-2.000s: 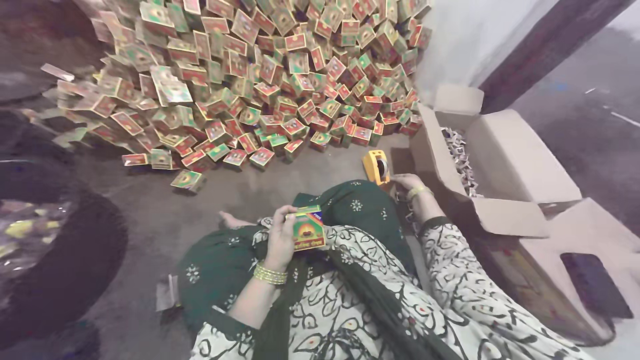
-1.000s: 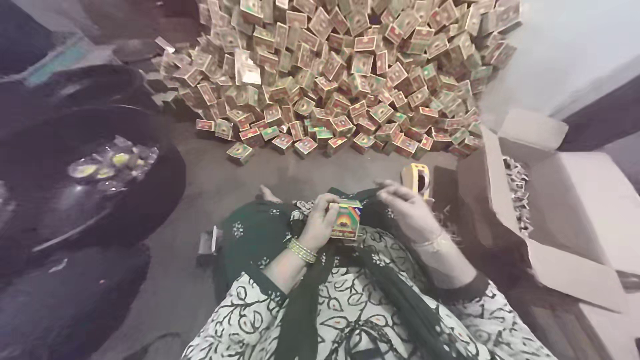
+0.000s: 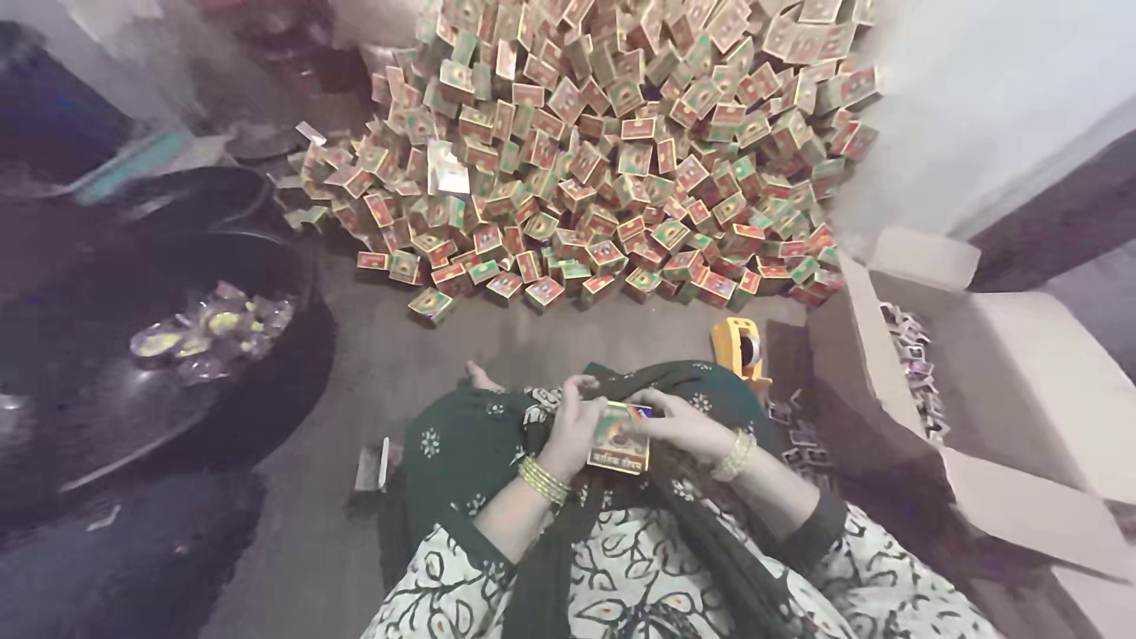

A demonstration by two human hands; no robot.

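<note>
A small printed cardboard box (image 3: pixel 619 448) in green, red and yellow is held upright over my lap. My left hand (image 3: pixel 572 430) grips its left side. My right hand (image 3: pixel 682 428) lies against its upper right part, fingers on the front near the top edge; whether they hold anything small cannot be told. Beyond my right knee stands a yellow tape dispenser (image 3: pixel 737 348), touched by neither hand. A large heap of similar small boxes (image 3: pixel 577 195) lies on the floor in front.
An open carton (image 3: pixel 879 373) holding many small packets stands at the right, with more small packets (image 3: pixel 803 444) beside it. At the left is a large dark basin (image 3: pixel 293 355) with plastic-wrapped items (image 3: pixel 213 333). A small pale box (image 3: pixel 371 466) sits by my left knee.
My right hand was by the yellow tape dispenser, then raised apart from the box, and now touches the box. My left hand has kept its hold. The view has turned.
</note>
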